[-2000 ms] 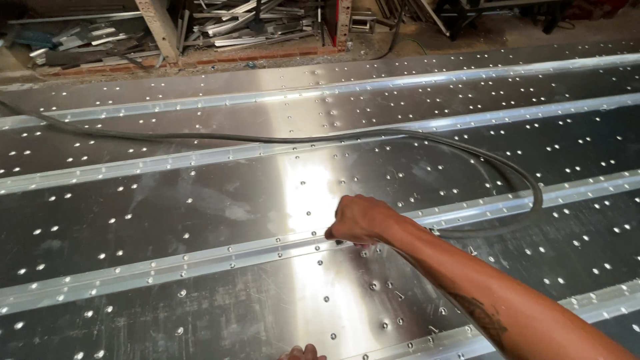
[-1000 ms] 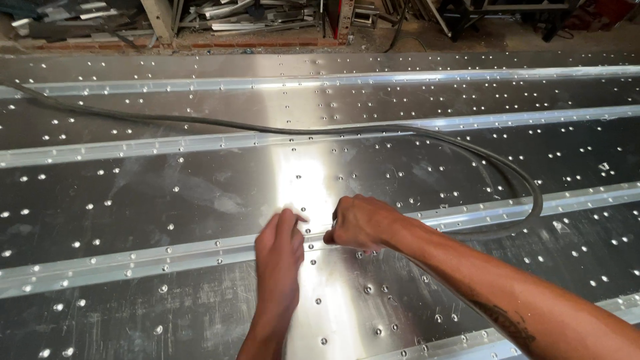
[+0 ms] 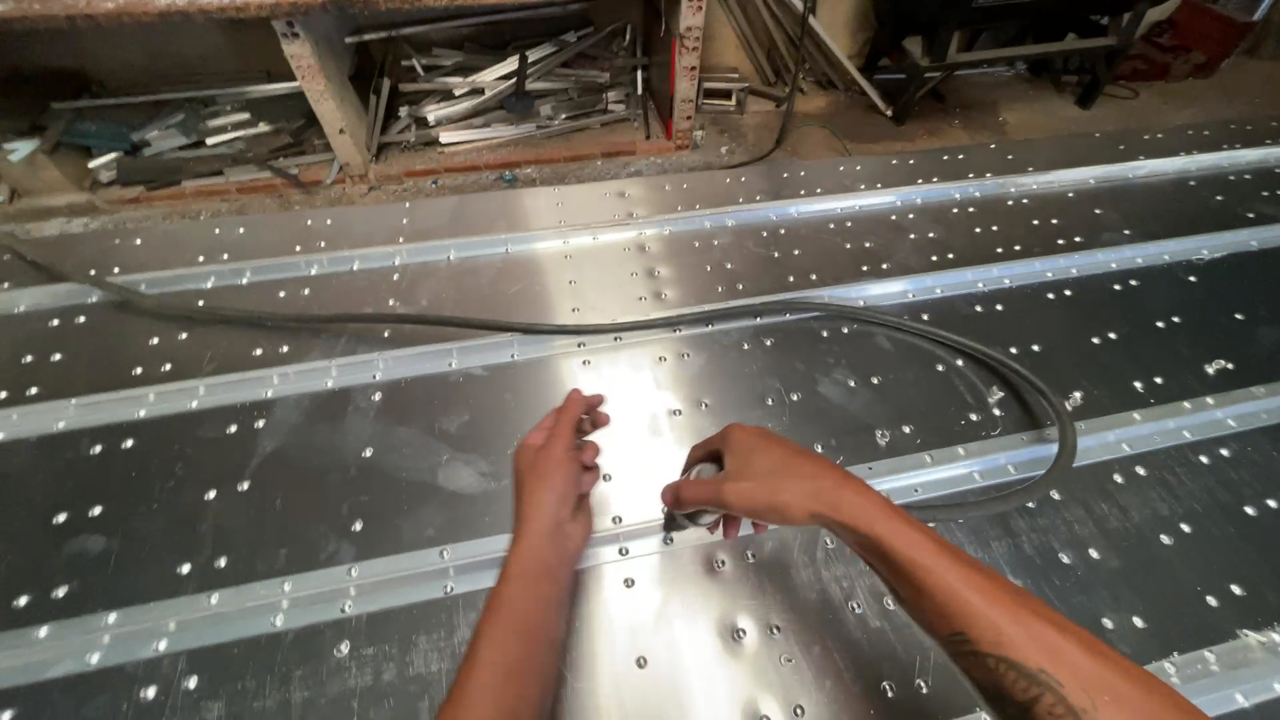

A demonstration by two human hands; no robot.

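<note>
My right hand (image 3: 755, 475) is closed on a small rounded metallic tool (image 3: 700, 490), mostly covered by the fingers; its dark tip is at a rivet on the third aluminium strip (image 3: 400, 580). To its left, my left hand (image 3: 562, 450) is raised a little over the riveted metal sheet (image 3: 450, 430), fingers curled. Whether it holds something small cannot be told. Rows of rivets dot the sheet and the raised strips. Behind both hands a dark hose (image 3: 560, 326) runs from the left and loops round on the right toward my right forearm.
Beyond the sheet's far edge, scrap metal strips (image 3: 510, 90) lie in a shelf bay beside a post (image 3: 325, 95). A dark cable (image 3: 785, 120) hangs down to the floor. Long bars (image 3: 830, 55) lean at the back, near a dark metal frame (image 3: 1000, 55).
My left hand came in from the bottom edge to the strip, then moved up and away from it. The tool in my right hand now shows between the fingers.
</note>
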